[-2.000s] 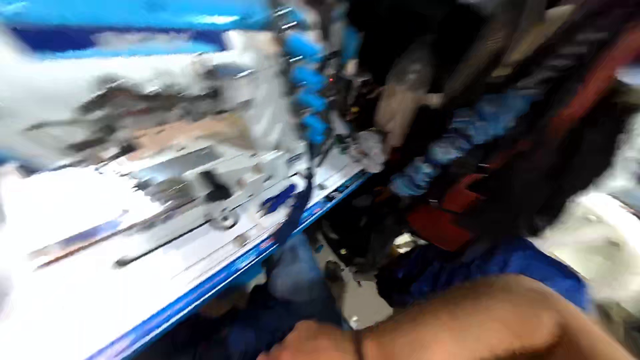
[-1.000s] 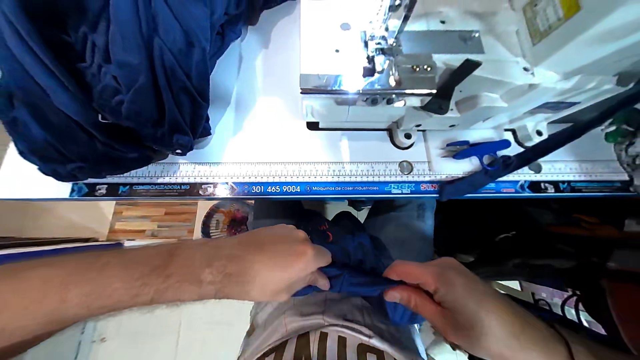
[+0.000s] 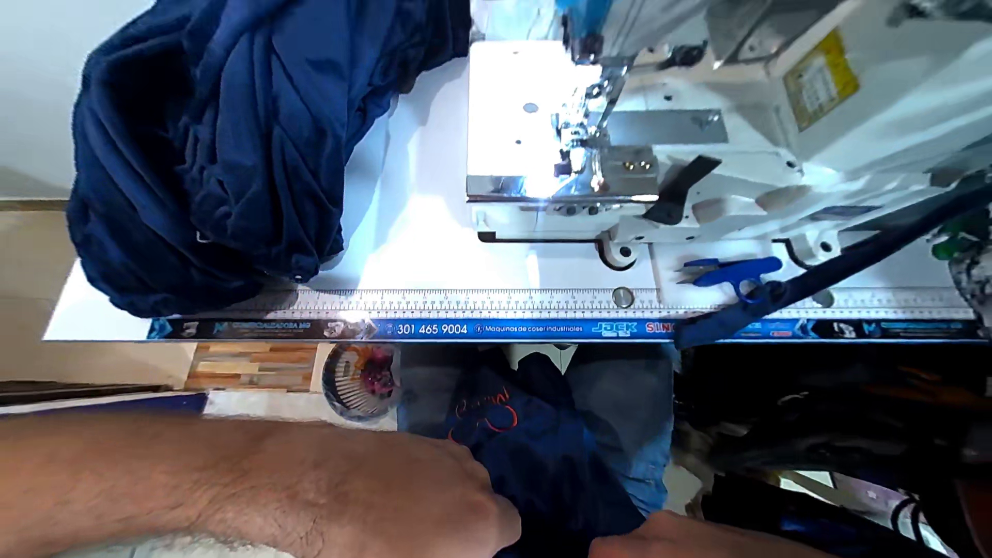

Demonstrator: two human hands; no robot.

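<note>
A navy fabric piece with red stitched lettering (image 3: 542, 449) lies over the lap, below the table edge. My left hand (image 3: 457, 496) is closed on its left side near the bottom of the view, fingertips hidden. My right hand (image 3: 659, 536), cut off by the lower frame edge, is at the fabric's lower right; its fingers are mostly out of sight. Above stands a white industrial sewing machine (image 3: 721, 167) with its needle area lit. A heap of navy cloth (image 3: 225, 155) rests on the table to its left.
Blue thread snips (image 3: 732, 271) lie near a navy strip (image 3: 845, 267) that crosses the table edge at right. A printed ruler (image 3: 465, 301) runs along the front edge. A round basket (image 3: 363, 381) stands on the floor, and dark cloth hangs at lower right.
The view has swung from the machine's side to straight over the table. Since one second ago, both hands have moved lower, toward the bottom edge, and more of the lap fabric with its lettering shows.
</note>
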